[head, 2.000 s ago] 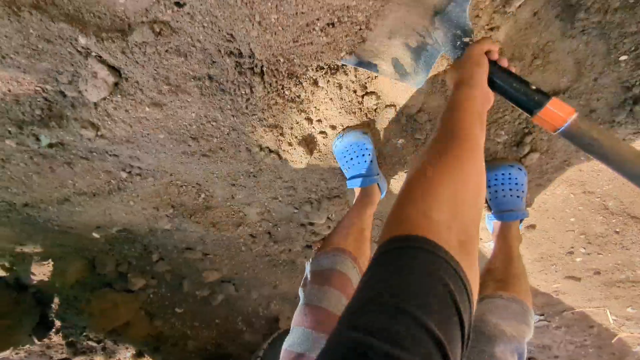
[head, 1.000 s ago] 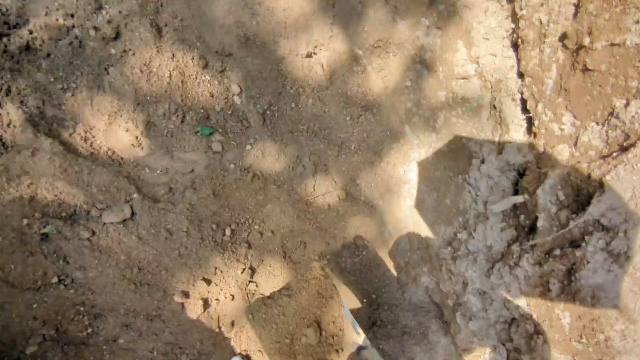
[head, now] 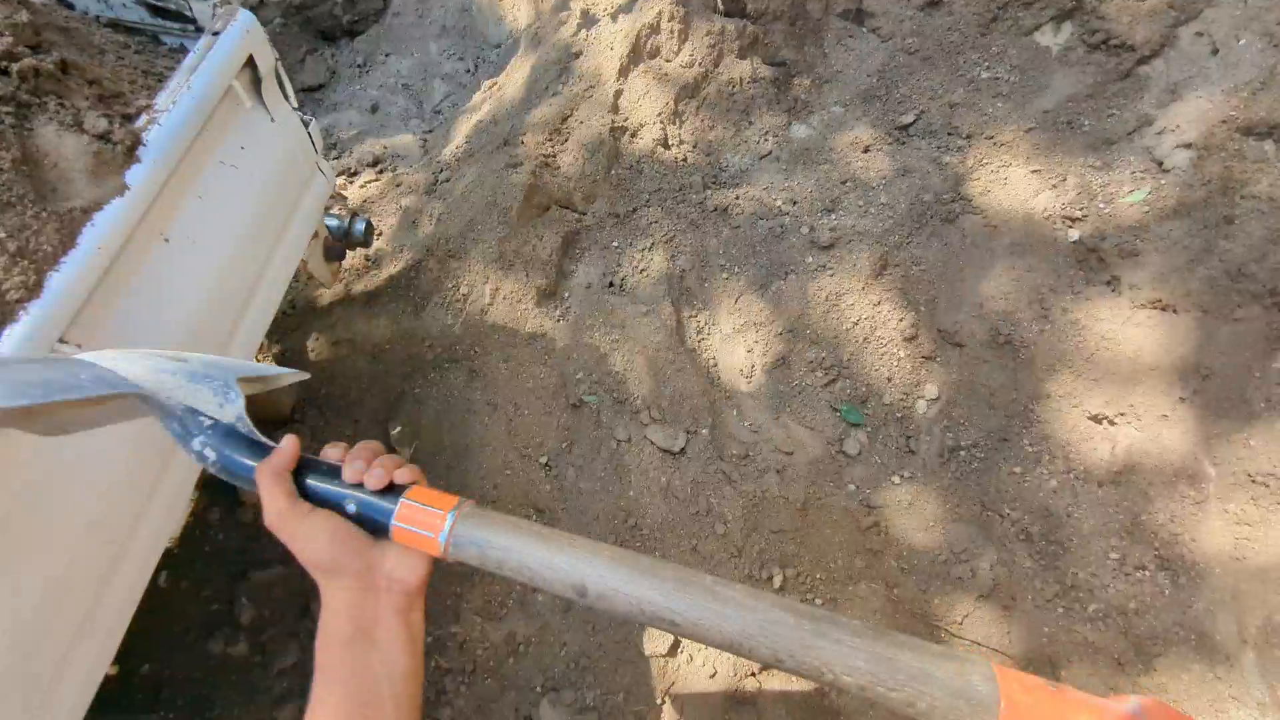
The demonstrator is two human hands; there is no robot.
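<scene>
My left hand (head: 350,510), palm up, is closed around the black metal socket of a shovel (head: 720,600), just below its blade. The metal blade (head: 190,385) is tilted at the left, in front of a pale metal side panel (head: 190,240); its far end is cut off by the frame's left edge. From my hand the wooden handle slants down to the lower right. One orange band lies beside my fingers, and another orange part shows at the bottom right edge. My right hand cannot be made out.
Heaped brown soil (head: 60,160) lies beyond the pale panel at the upper left. A dark round metal fitting (head: 350,231) sticks out near the panel's edge. Uneven, dappled ground (head: 740,330) spreads to the right, with small stones (head: 666,437) and a green leaf (head: 851,413).
The view has shifted greatly. Two seconds ago the shovel blade was near the ground by my blue clogs; now it is in front of the pale panel.
</scene>
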